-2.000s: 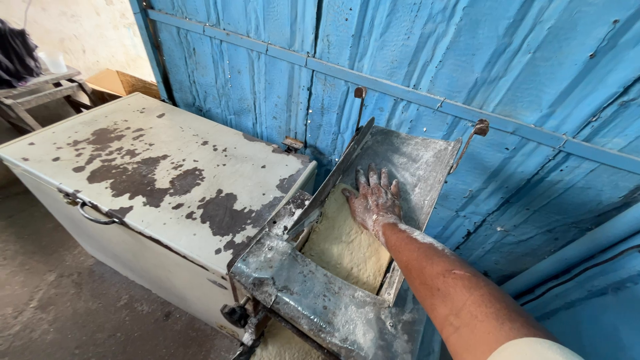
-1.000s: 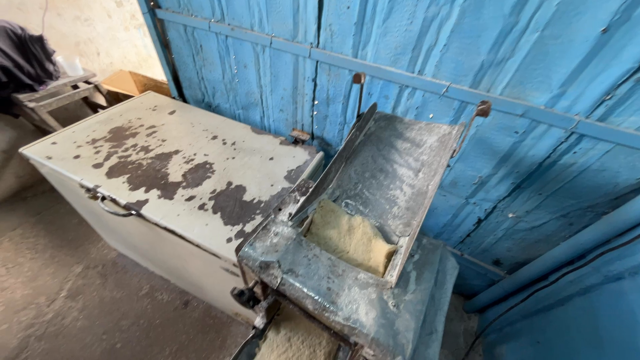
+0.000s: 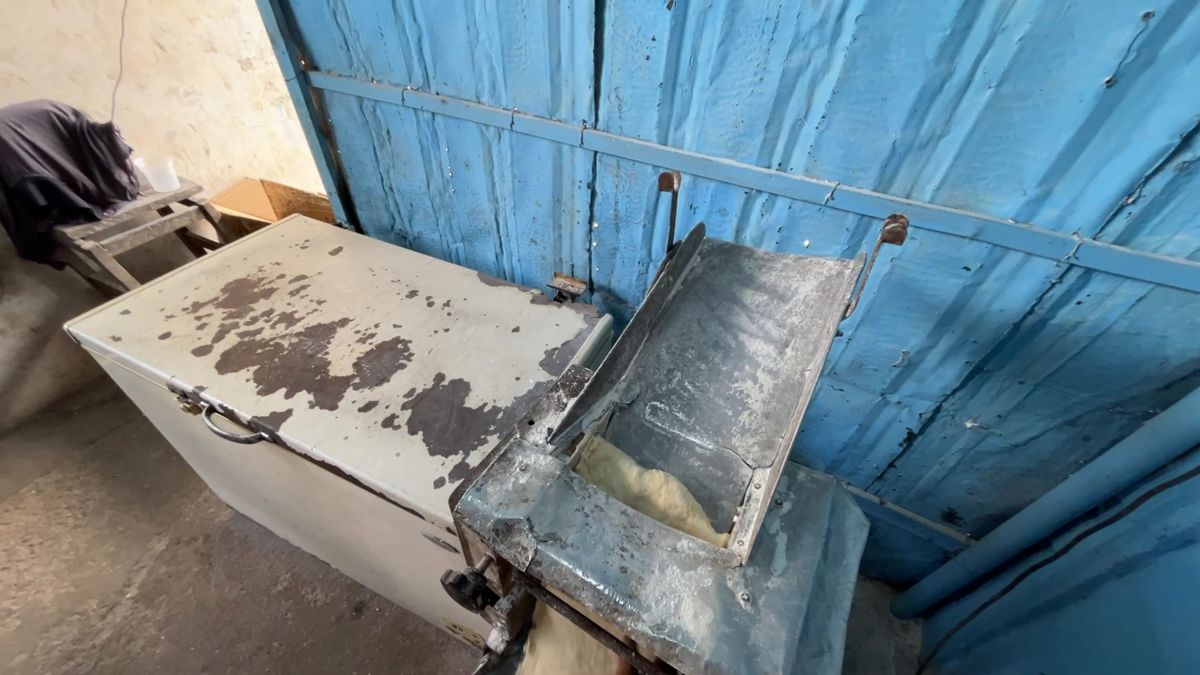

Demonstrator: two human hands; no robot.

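A metal dough-sheeting machine with a floury, worn housing fills the lower middle. Its sloping metal feed chute rises toward the blue wall. Low in the chute's opening, a pale piece of dough shows as a narrow, uneven strip. More dough lies below the front of the housing, cut off by the bottom edge of the view. Neither my left hand nor my right hand can be made out; a small reddish patch at the bottom edge is too little to identify.
Left of the machine stands a chest freezer with a stained lid and a front handle. A dark knob sticks out from the machine. Behind are a blue corrugated metal wall, a cardboard box and a wooden stand with dark cloth.
My right hand, on the dough in the chute two seconds ago, has left the view. The dough has sunk lower into the machine's opening, and less of it shows.
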